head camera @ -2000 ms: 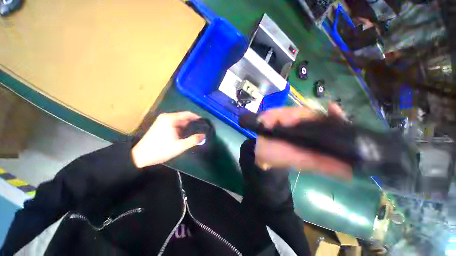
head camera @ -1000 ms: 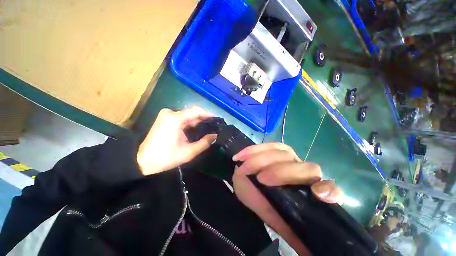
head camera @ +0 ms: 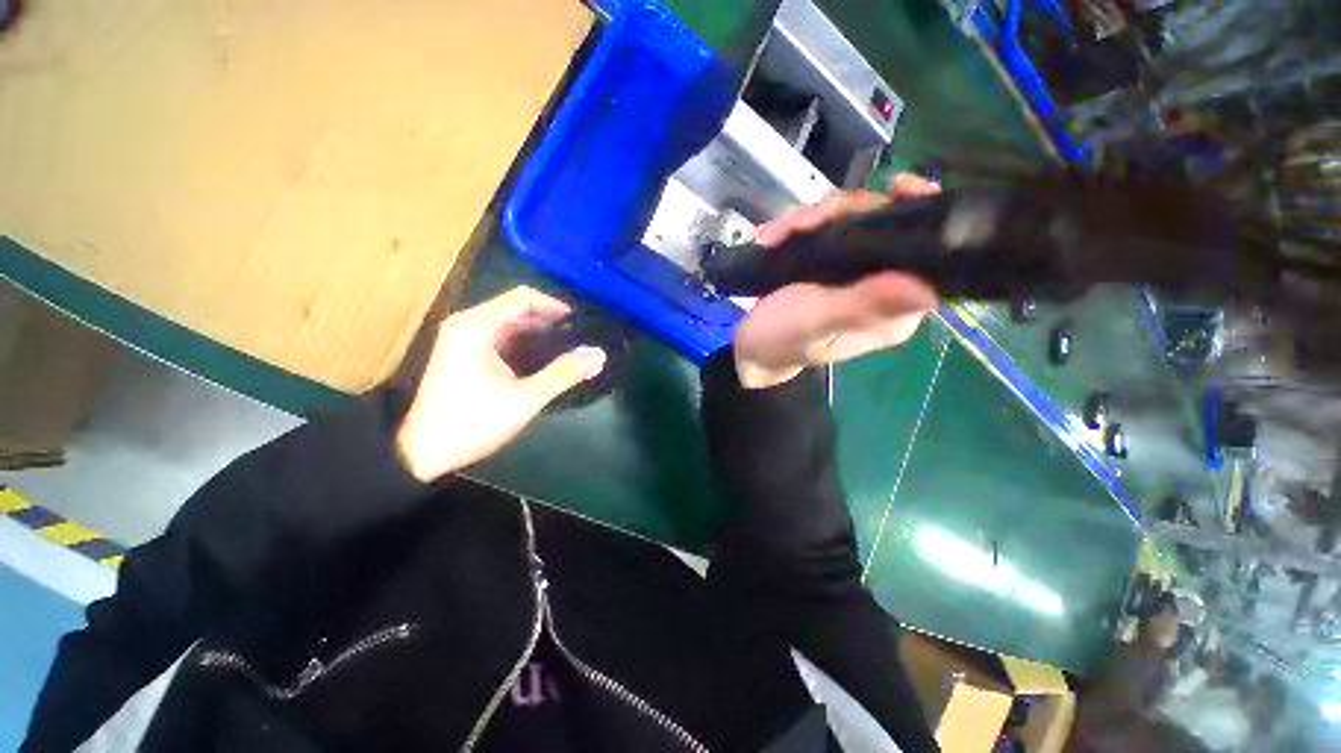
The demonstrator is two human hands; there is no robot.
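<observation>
My left hand [head camera: 485, 380] holds a black round housing [head camera: 566, 347] between thumb and fingers, above the green bench near the blue tray's corner. My right hand [head camera: 838, 287] is closed around the black electric screwdriver [head camera: 941, 243], which lies nearly level and points left. Its front end is at the feeder outlet [head camera: 716, 253] on the white plate; the bit tip is too small to make out. The silver screw feeder [head camera: 780, 162] stands in the blue tray [head camera: 588, 177], partly covered by my right hand.
A tan board [head camera: 265, 177] lies at left, with part of a dark thing at its far corner. The conveyor line [head camera: 1030, 383] runs beyond the tray, with several black housings on it. An open cardboard box [head camera: 978, 714] is below the bench edge at lower right.
Against one second ago, the screwdriver has left the housing in my left hand and moved up and away to the feeder outlet, with my right hand around it. My left hand still holds the housing.
</observation>
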